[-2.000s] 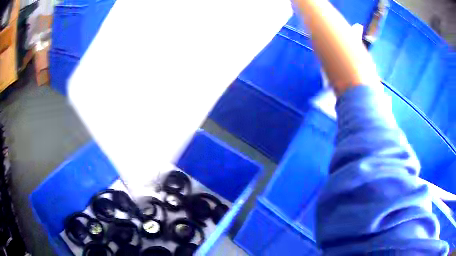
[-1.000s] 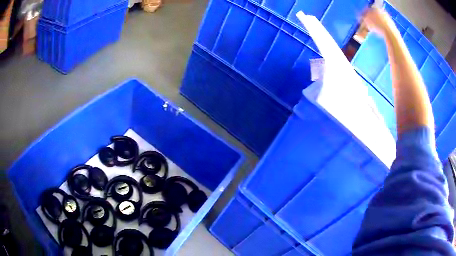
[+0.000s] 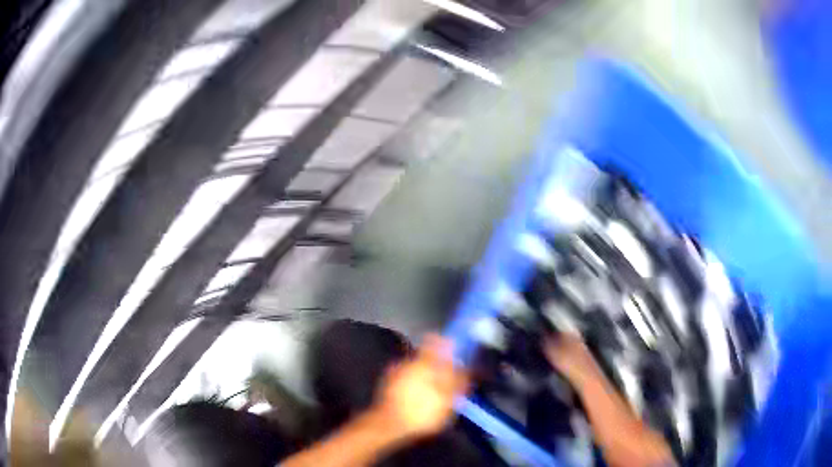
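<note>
The whole view is blurred by motion. A blue tote [image 3: 730, 191] stands at the right, with many black headphones [image 3: 629, 274] on a white liner inside it. The single headphones cannot be told apart. My left hand [image 3: 424, 388] is at the tote's near left rim, overlapping its edge; whether its fingers grip the rim is unclear. My right hand [image 3: 570, 356] reaches into the tote, low over the headphones. Its fingertips are blurred, and whether it holds one cannot be told.
A tiered rack with dark shelves and white edges [image 3: 196, 196] fills the left side, curving down to the lower left. Grey-green floor [image 3: 438, 201] lies between rack and tote. Dark rounded shapes [image 3: 360, 356] are at the bottom centre. Another blue shape [image 3: 807, 64] is at the top right.
The view has swung, so the rack now fills the left and the tote sits at the right. The white sheet and stacked totes have left view. Both hands now show at the open tote.
</note>
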